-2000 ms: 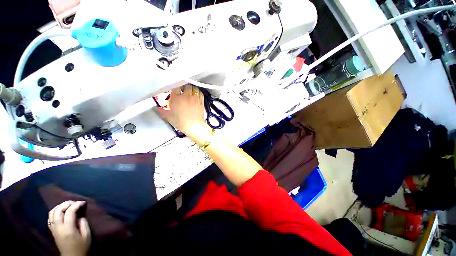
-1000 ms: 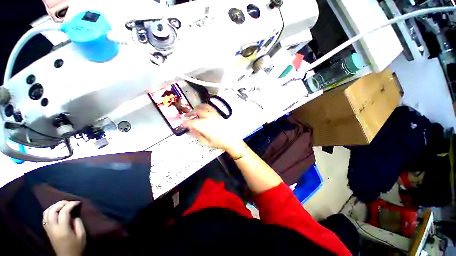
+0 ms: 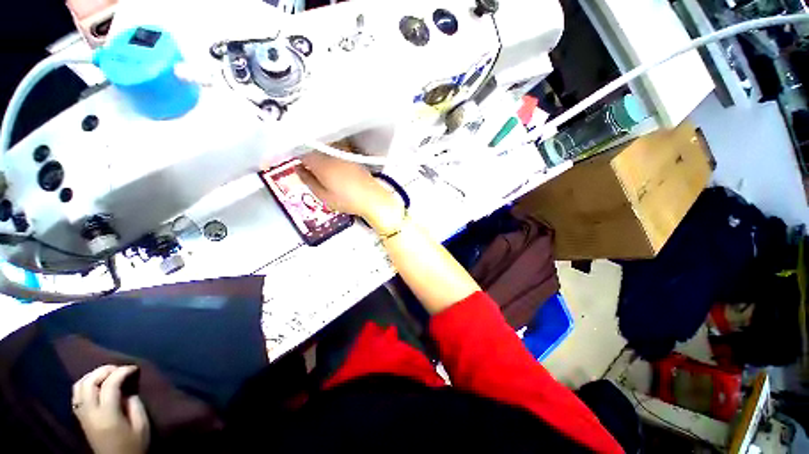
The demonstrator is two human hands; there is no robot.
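A smartphone [image 3: 306, 206] with a lit pink-red screen lies on the white machine bed under the sewing machine arm [image 3: 222, 133]. My right hand [image 3: 341, 182] is over the phone's upper right part, fingers at the screen, not gripping it; its fingertips are partly hidden. Black scissors [image 3: 393, 188] lie beside the phone, mostly behind my right hand and wrist. My left hand [image 3: 111, 408] rests with curled fingers on a dark brown and black garment piece [image 3: 177, 328] at the lower left; whether it grips the cloth is unclear.
A blue cover [image 3: 151, 71] sits on the machine arm. A greenish bottle [image 3: 594, 131] lies at the table's right end, near a cardboard box [image 3: 621, 195]. A blue bin [image 3: 552, 330] with brown cloth [image 3: 514, 266] stands below the table edge. Dark cloth [image 3: 701, 266] is piled right.
My right hand first drew back from covering the phone, uncovering its screen, then moved up and left over it again. The screen picture changed. My left hand has stayed on the cloth.
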